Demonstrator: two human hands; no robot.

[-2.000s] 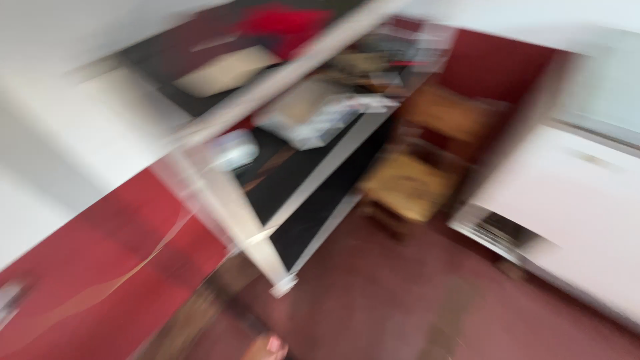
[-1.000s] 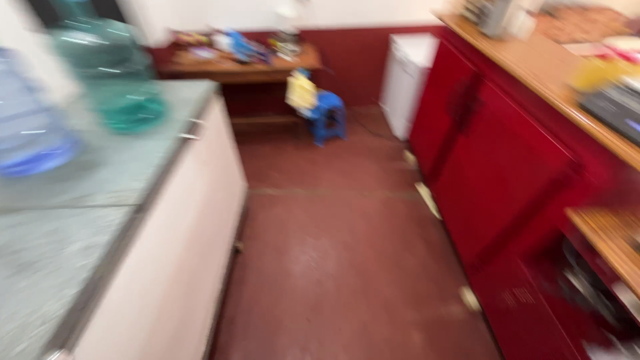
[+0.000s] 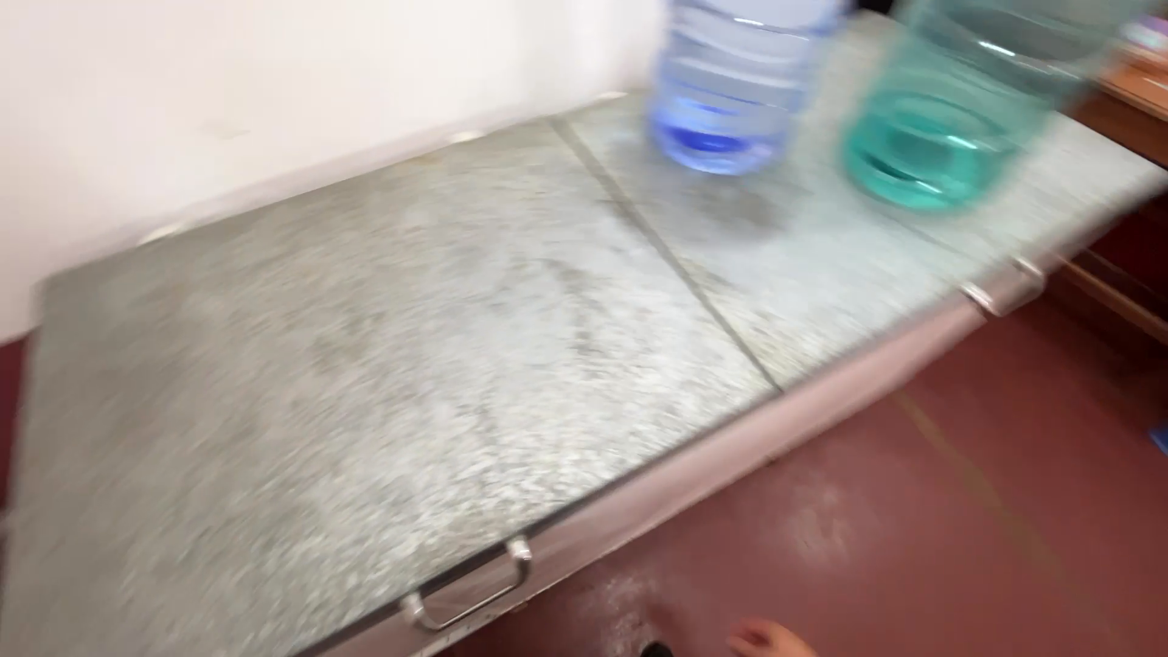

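Low in the view, cut off by the bottom edge, is my right hand (image 3: 771, 638), as far as its place tells. Only blurred fingers show, over the red floor; whether it holds anything is not visible. My left hand is out of view. Nearest to the right hand is a long, pale chest unit with a mottled grey top (image 3: 392, 365). Its front edge has a near metal handle (image 3: 470, 593) and a far metal handle (image 3: 1004, 287). On the far part of the top stand a clear blue water bottle (image 3: 730, 100) and a large green-tinted water bottle (image 3: 940, 137).
A white wall (image 3: 301, 82) runs along the back of the grey top. Red floor (image 3: 821, 520) lies in front of the unit. Part of a brown wooden table (image 3: 1127, 105) shows at the upper right. A small dark shape sits at the bottom edge.
The view has swung from the aisle with red cabinets to the grey-topped unit. A hand now shows at the bottom, where none showed one second ago.
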